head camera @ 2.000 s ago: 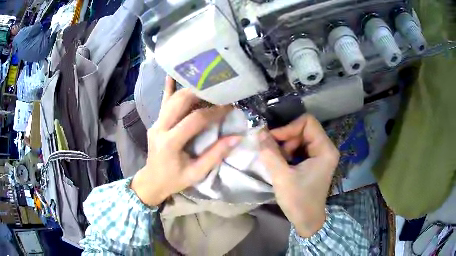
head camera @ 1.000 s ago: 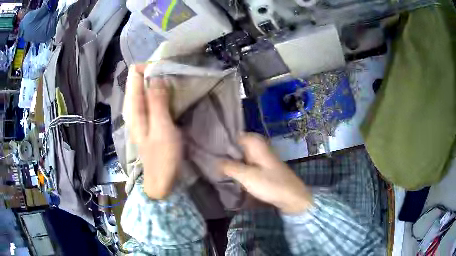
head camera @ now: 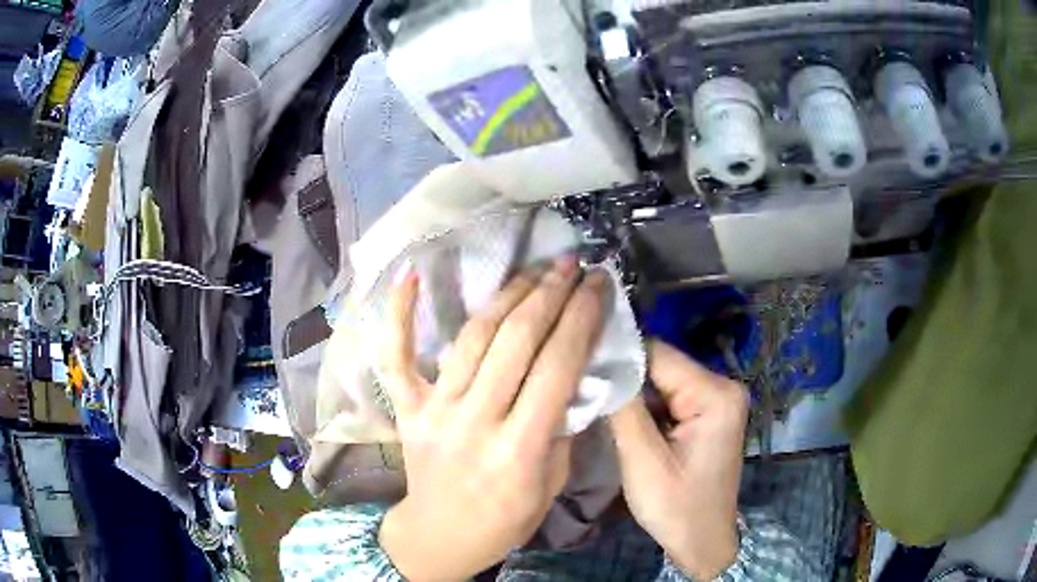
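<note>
The overlock machine (head camera: 614, 114) has a white-grey head with a purple label. A taupe garment piece (head camera: 330, 392) with a paler off-white piece (head camera: 614, 352) on top lies at the needle area (head camera: 597, 233), its edge by the presser foot. My left hand (head camera: 489, 398) lies spread over the pale cloth, fingertips just below the needle area, pressing it from above. My right hand (head camera: 688, 443) holds the right edge of the cloth between thumb and bent fingers. The exact contact of cloth and foot is partly hidden.
A heap of taupe garment pieces (head camera: 188, 171) with a striped cord (head camera: 171, 273) lies at the left. Olive-green cloth (head camera: 938, 398) hangs at the right. Brown thread waste (head camera: 790, 341) covers a blue mat (head camera: 828, 341). Four tension dials (head camera: 828, 119) stand above.
The cloth, turned and held in front of the machine a second ago, is now at the needle area. My left hand has moved right and flattened on it; my right hand has moved right to its edge.
</note>
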